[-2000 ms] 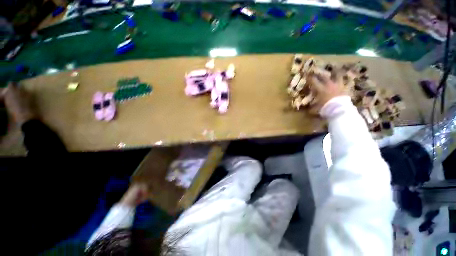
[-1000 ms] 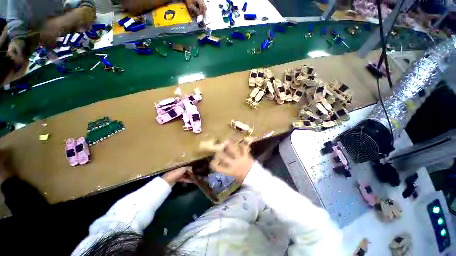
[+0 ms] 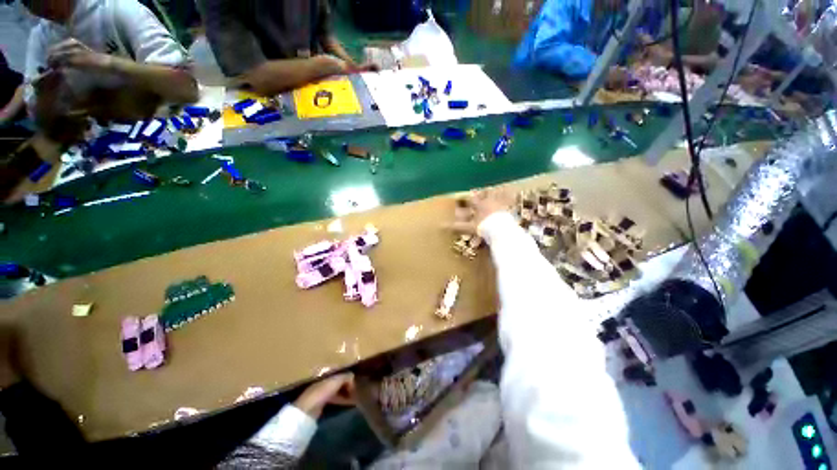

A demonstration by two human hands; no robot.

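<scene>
My right hand (image 3: 479, 209) reaches over the left end of the heap of tan toy car bodies (image 3: 587, 240) on the brown bench (image 3: 248, 344); its fingers are blurred, so its grip cannot be told. My left hand (image 3: 329, 393) is at the left side of the open drawer (image 3: 370, 410) below the bench edge, its fingers partly hidden. Tan pieces (image 3: 404, 387) lie inside the drawer. One tan car body (image 3: 449, 297) lies alone near the bench's front edge. Pink car bodies (image 3: 341, 266) lie mid-bench, and two more (image 3: 143, 342) lie side by side at left.
A green toothed strip (image 3: 196, 302) lies on the bench. Beyond it runs the green belt (image 3: 275, 200) with blue parts. People work opposite. At right are the silver duct (image 3: 757, 207), its black grille (image 3: 684, 317), a hanging cable, pink and tan cars on the white table, and green-lit buttons (image 3: 809, 431).
My right hand has moved from above the drawer up to the tan heap. Tan pieces now show in the drawer. The lone tan car body is turned differently. The view has tilted up, showing more people opposite.
</scene>
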